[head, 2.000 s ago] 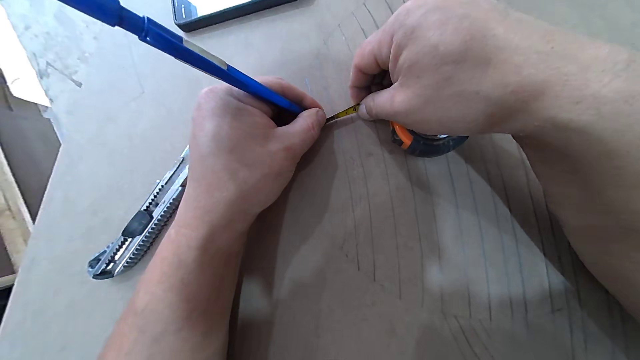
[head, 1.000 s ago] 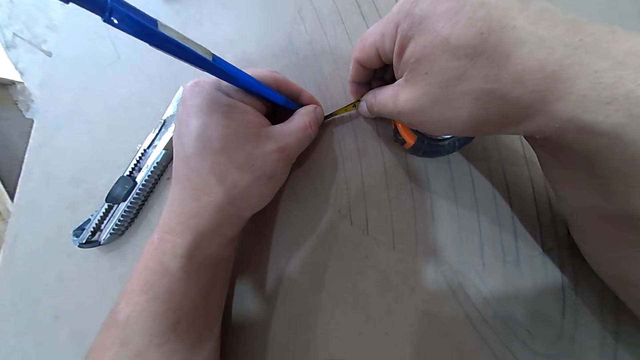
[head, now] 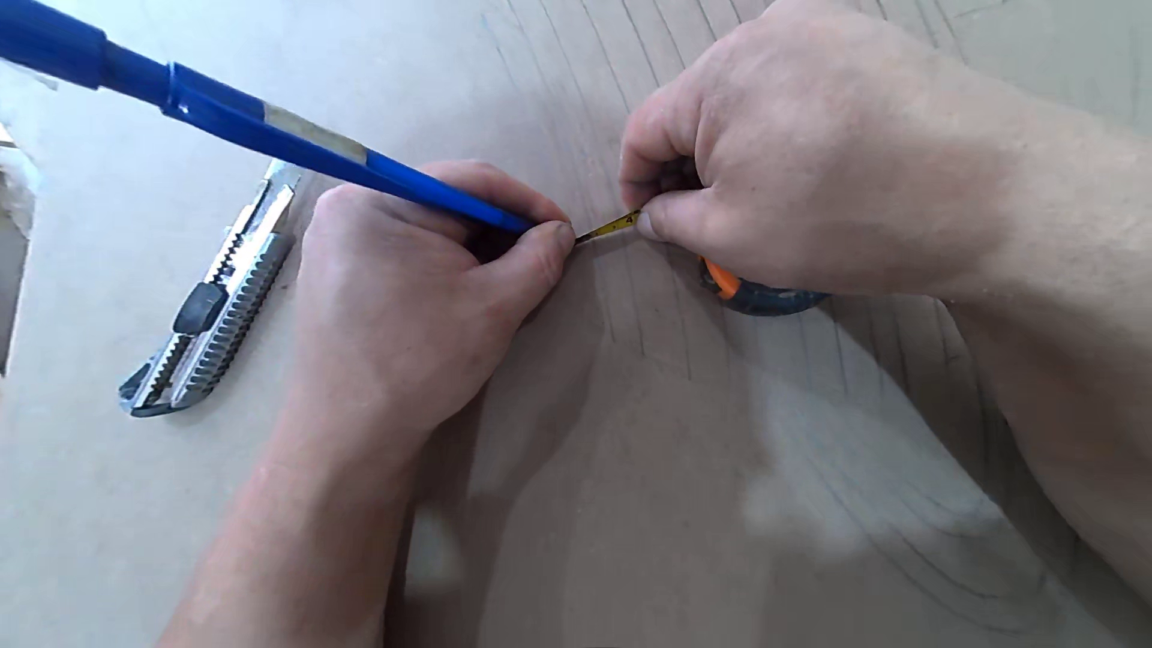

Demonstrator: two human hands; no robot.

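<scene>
My left hand [head: 423, 297] holds a blue pen [head: 270, 126] between thumb and fingers; its rear end points to the upper left and its tip is hidden at my fingertips. The end of a yellow tape measure blade [head: 615, 227] runs from my left thumb to the pinched thumb and finger of my right hand [head: 828, 171]. Under my right hand lies the black and orange tape measure case [head: 765, 299], mostly covered. A utility knife [head: 211, 306] with a dark slider lies just left of my left hand.
A large flat brownish board [head: 630, 504] lies under everything. Many thin, roughly parallel pencil-like lines run across it, with curved ones at the lower right. Its left edge shows at the far left, with some pale material beside it.
The view has shifted, and the dark-edged device at the top two seconds ago is out of view. Both hands keep their hold on the pen and the tape blade.
</scene>
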